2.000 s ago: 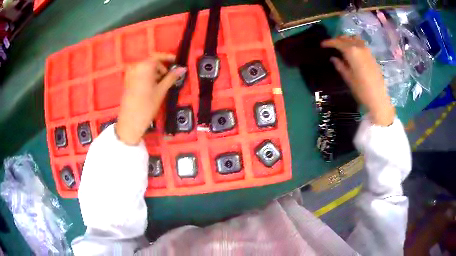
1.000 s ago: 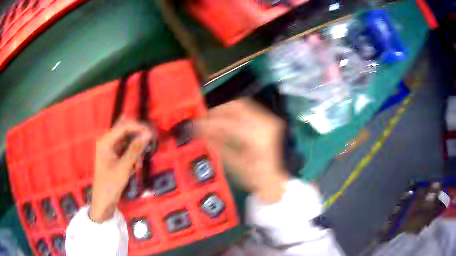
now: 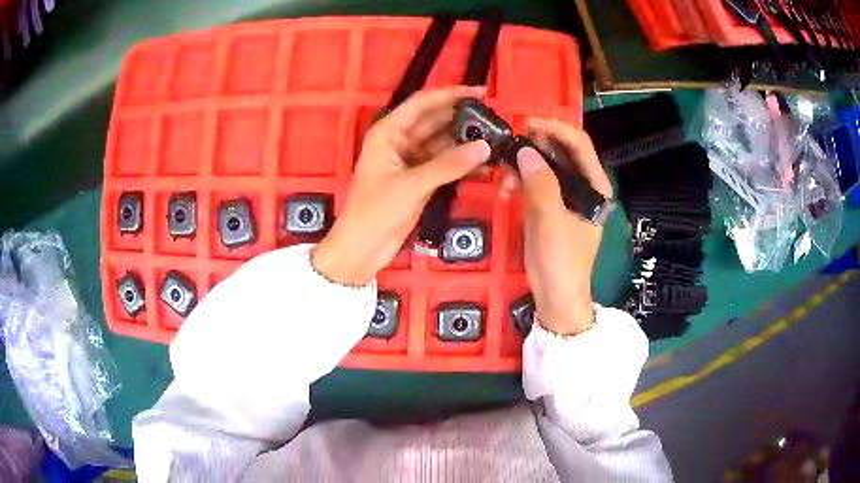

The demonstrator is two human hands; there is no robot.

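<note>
My left hand (image 3: 407,170) holds a dark smartwatch body (image 3: 479,129) above the red tray (image 3: 311,357), with its round sensor side showing. My right hand (image 3: 562,208) holds a short black strap (image 3: 566,179) with a silvery buckle at its tip. The strap's other end is at the watch case's right edge; whether it is attached is hidden by the fingertips. Two black straps (image 3: 431,58) lie lengthwise at the tray's top, partly behind my left hand. More watch bodies (image 3: 306,215) sit in the tray's lower cells.
Black strap stacks (image 3: 665,198) lie right of the tray. Clear plastic bags lie at the far right (image 3: 769,179) and at the left (image 3: 57,349). A blue bin (image 3: 846,156) is at the right edge. Stacked red trays with black straps (image 3: 702,24) stand at the upper right.
My left hand has raised a watch body from the tray. My right hand has come from the strap stacks to the watch with a buckle strap. The view has shifted.
</note>
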